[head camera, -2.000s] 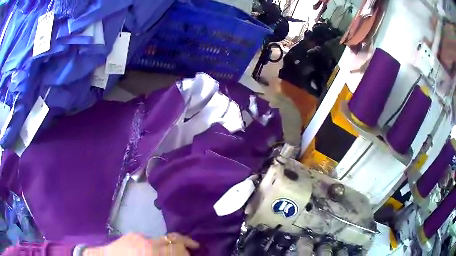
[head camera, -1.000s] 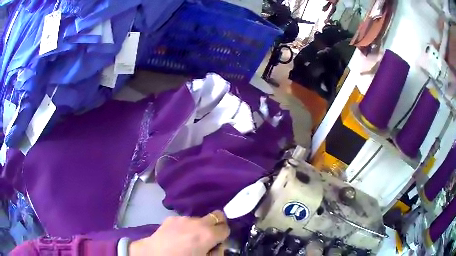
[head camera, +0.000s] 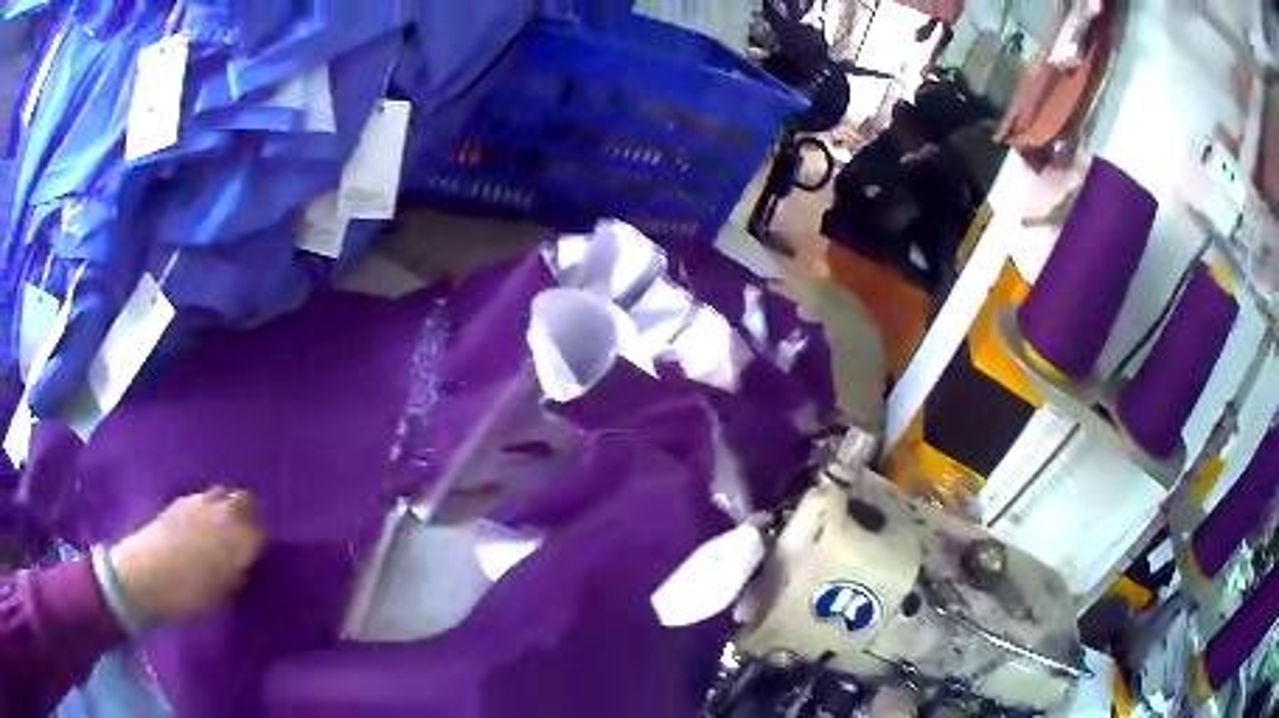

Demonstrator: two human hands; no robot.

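Purple cloth (head camera: 589, 561) spreads over the pale machine table (head camera: 421, 575) left of the overlock machine (head camera: 828, 547). White lining (head camera: 578, 337) shows folded up among the purple at the heap's back. My left hand (head camera: 190, 554) is at the lower left over another part of the purple cloth, blurred, with fingers curled. I cannot tell whether it grips the cloth. A pale oval plate (head camera: 708, 575) is at the machine's left side. The needle area is hidden at the bottom edge. My right hand is not in view.
Blue garments (head camera: 211, 183) with white tags (head camera: 372, 161) are heaped at the upper left. A blue crate (head camera: 617, 126) is behind the purple heap. Purple thread cones (head camera: 1091, 267) stand at the right. A dark-clothed person, partly seen, may be at the top.
My left hand moved right to beside the plate, and is now back far left. The purple cloth before the machine has shifted and spread lower, and the lining has folded up.
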